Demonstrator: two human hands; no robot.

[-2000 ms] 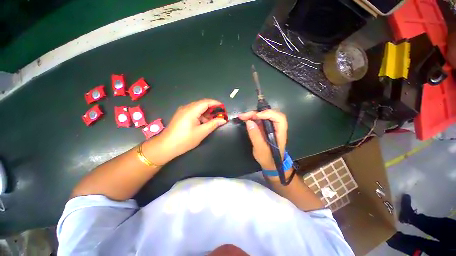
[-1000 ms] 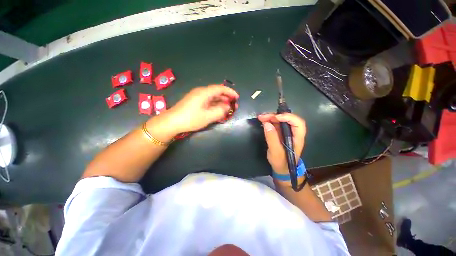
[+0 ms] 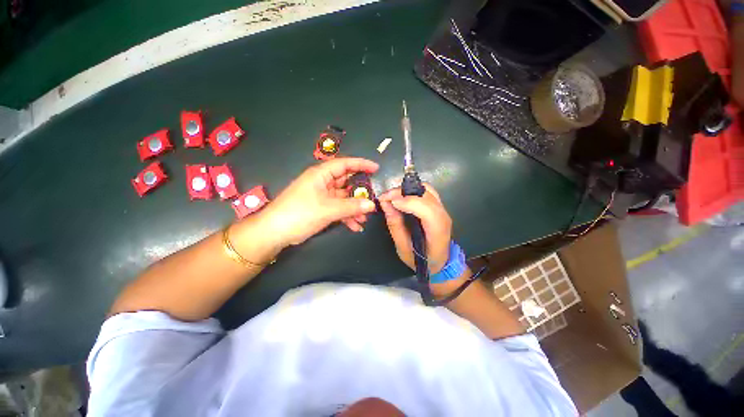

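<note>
My left hand (image 3: 330, 194) holds a module (image 3: 361, 192) with a yellow-gold round centre and dark ring between thumb and fingers. My right hand (image 3: 420, 220) holds the soldering iron (image 3: 411, 179), its thin tip pointing up and away from the module. The right thumb and fingertip are close together beside the module; anything thin between them is too small to tell. Another red module (image 3: 329, 145), gold centre up, lies just beyond my left hand. Several red modules with silver-white discs (image 3: 223, 137) lie at the left. A small white piece (image 3: 384, 145) lies left of the iron's tip.
At the right, a round tin (image 3: 567, 98) and thin metal strands (image 3: 473, 61) sit on a dark mat (image 3: 522, 122). Beyond is a black station with a yellow top (image 3: 648, 95). A gridded tray (image 3: 540, 289) is in a cardboard box (image 3: 600, 326). A white rail (image 3: 147, 61) runs behind.
A gold-centred red module now lies on the bench beyond my left hand, which holds another one. My right hand with the iron has come closer to my left hand.
</note>
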